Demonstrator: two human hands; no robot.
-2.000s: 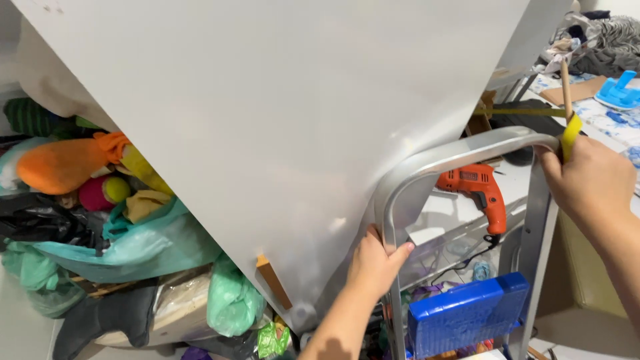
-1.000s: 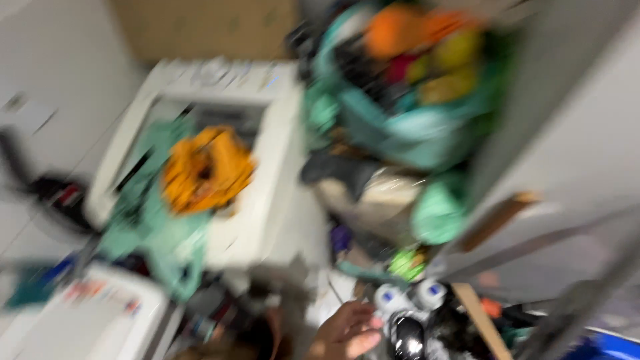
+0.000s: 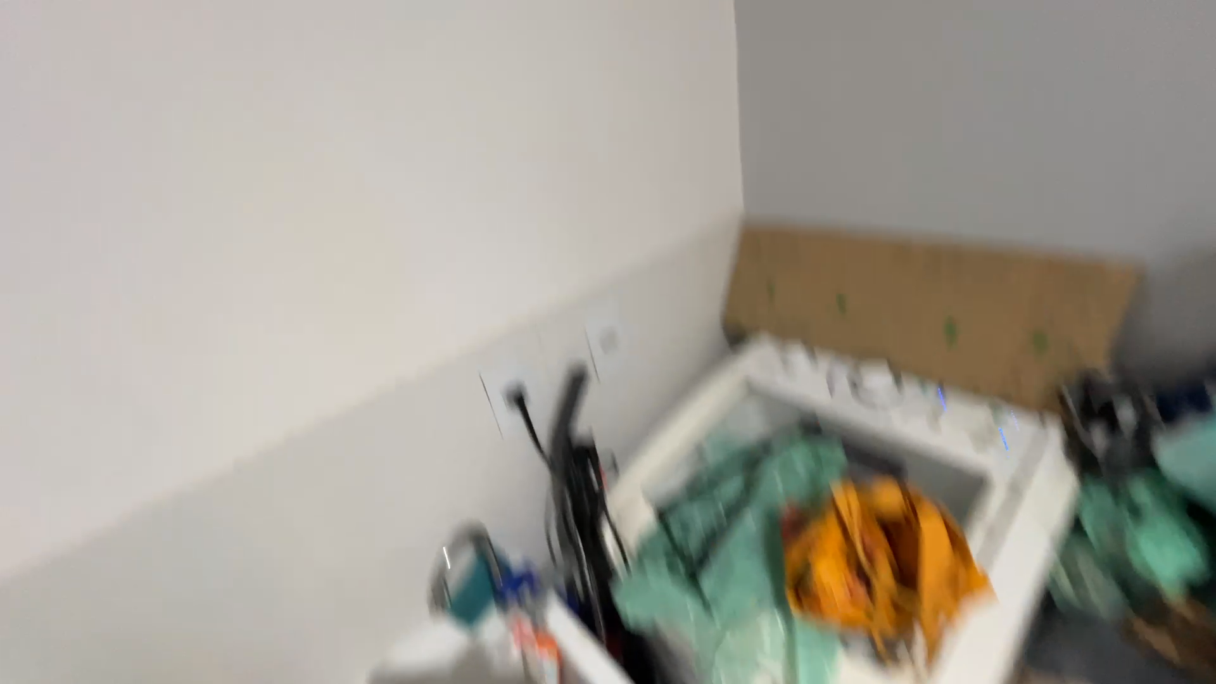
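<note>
Neither my left hand nor my right hand shows in the head view now, which is blurred. A white top-loading washing machine stands in the corner at the right. Green plastic bags and an orange bag lie on its top. Left of the machine, a black upright object with a cord leans near the wall; its kind is too blurred to tell. A plug sits in a wall outlet.
A cardboard sheet leans against the wall behind the machine. A white surface with small blurred items is at the bottom. More green bags lie at the right edge, beside dark items.
The view has swung far left, from the stepladder and the white panel to the washing machine corner. Both hands were on the ladder frame two seconds ago; one hand showed low down one second ago.
</note>
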